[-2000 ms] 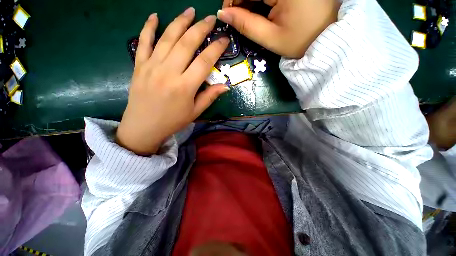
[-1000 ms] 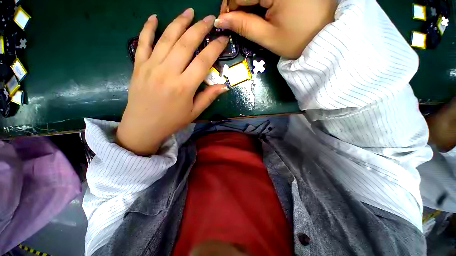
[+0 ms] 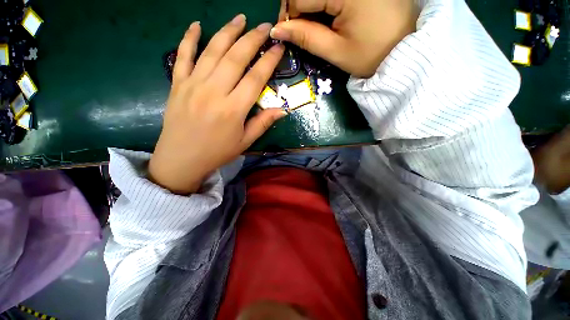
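A black watch housing (image 3: 289, 65) with small shiny parts lies on the dark green bench, partly under my left index finger. My left hand (image 3: 215, 100) lies spread over the row of housings, fingertips on or near them. White batteries with yellow edges (image 3: 299, 94) lie on the near side, beside my left thumb. A white cross-shaped pad (image 3: 324, 86) is to their right. My right hand (image 3: 340, 31) pinches a thin brownish tool (image 3: 284, 11) over the housing. The top edge cuts off part of this hand, and the tool's tip is hidden.
Loose groups of housings with batteries (image 3: 26, 85) lie at the far left, and another group (image 3: 522, 54) at the far right. The bench edge (image 3: 81, 165) runs in front of me. A pink sleeve (image 3: 47, 231) is at the left; another person's arm (image 3: 553, 164) is at the right.
The view has shifted slightly. My right fingers have moved a little over the housing with the tool. My left hand stays in place on the row.
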